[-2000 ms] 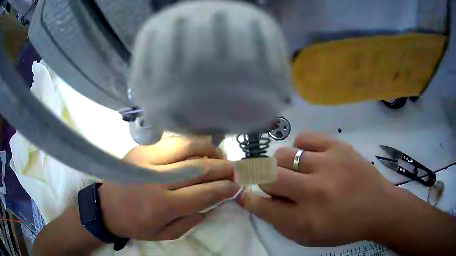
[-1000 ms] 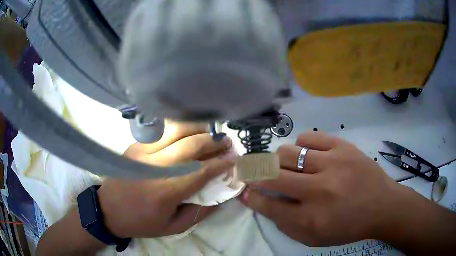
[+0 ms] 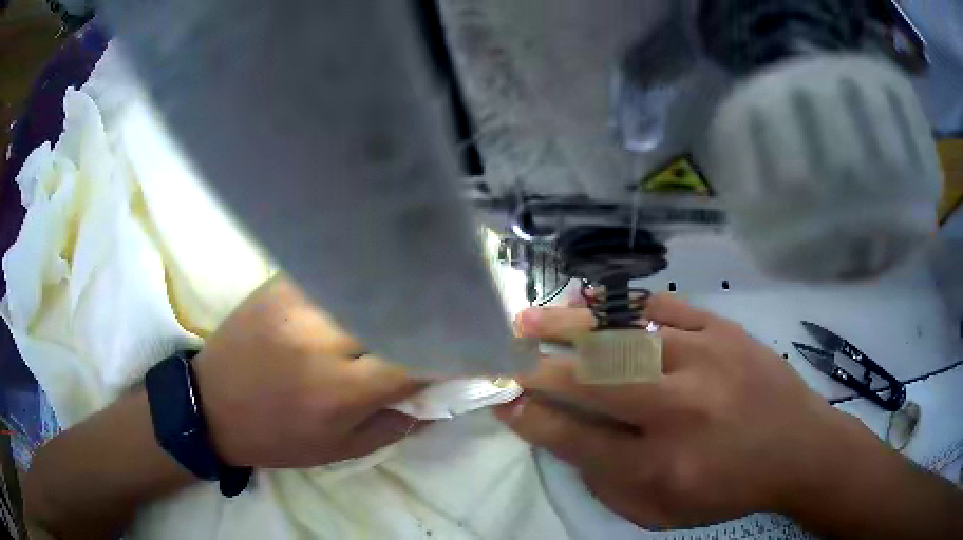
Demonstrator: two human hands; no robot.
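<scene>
Cream fabric (image 3: 422, 490) lies bunched at the left and drapes toward the bottom edge. My left hand (image 3: 306, 369), with a dark wristband, holds the fabric left of the needle area; a grey machine part hides its fingertips. My right hand (image 3: 686, 422) holds the fabric edge (image 3: 475, 398) with thumb and fingertips, right of my left hand. The cream ribbed tension knob (image 3: 620, 357) on its dark spring stands in front of my right fingers and hides part of them. The needle is not clearly visible.
A blurred grey machine part (image 3: 348, 179) crosses the upper middle. A white ribbed dial (image 3: 829, 164) is at the upper right, beside a yellow warning triangle (image 3: 677, 176). Black thread snips (image 3: 850, 367) lie open on the right, near a greyish oval piece (image 3: 903, 426).
The view has shifted, so the large dial now shows at the right and the grey part covers the middle. My left hand has changed its position on the cloth; my right hand stays nearly in place.
</scene>
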